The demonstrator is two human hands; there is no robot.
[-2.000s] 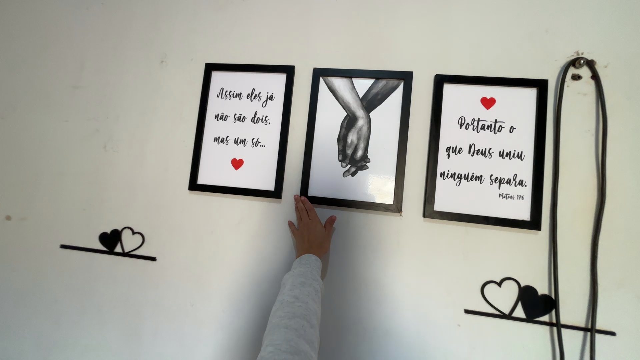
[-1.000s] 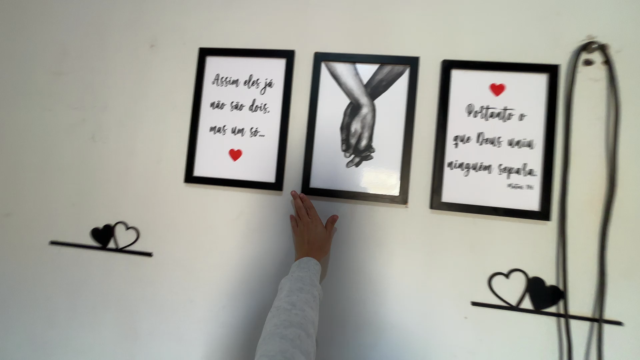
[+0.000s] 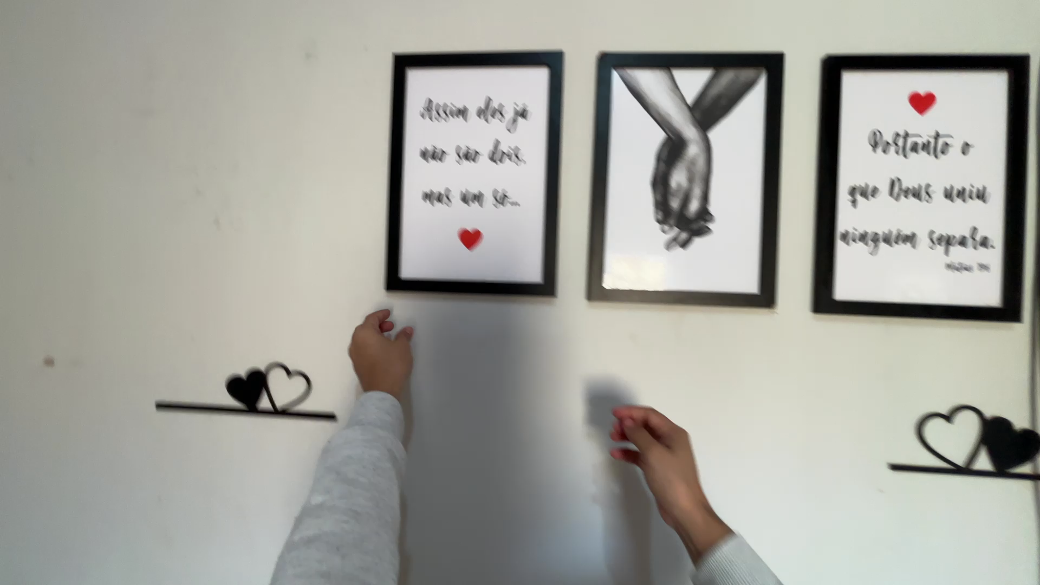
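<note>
Three black picture frames hang side by side on a pale wall. My left hand [image 3: 382,352], in a grey sleeve, is raised just below the lower left corner of the left frame [image 3: 471,288], fingers curled, holding nothing that shows. Lower down, my right hand [image 3: 660,459] is raised below the middle frame [image 3: 681,297], its fingers bent near the thumb; no object shows in it. The left frame bears script and a red heart, the middle one a drawing of two clasped hands. Script and a red heart also fill the right frame [image 3: 918,312].
A black heart ornament on a thin bar [image 3: 246,408] is on the wall left of my left hand. A similar heart ornament [image 3: 967,469] is at the far right. Small marks spot the wall.
My left hand has moved left, from below the gap between the left and middle frames to the left frame's lower left corner. My right hand has come into view. The view has shifted.
</note>
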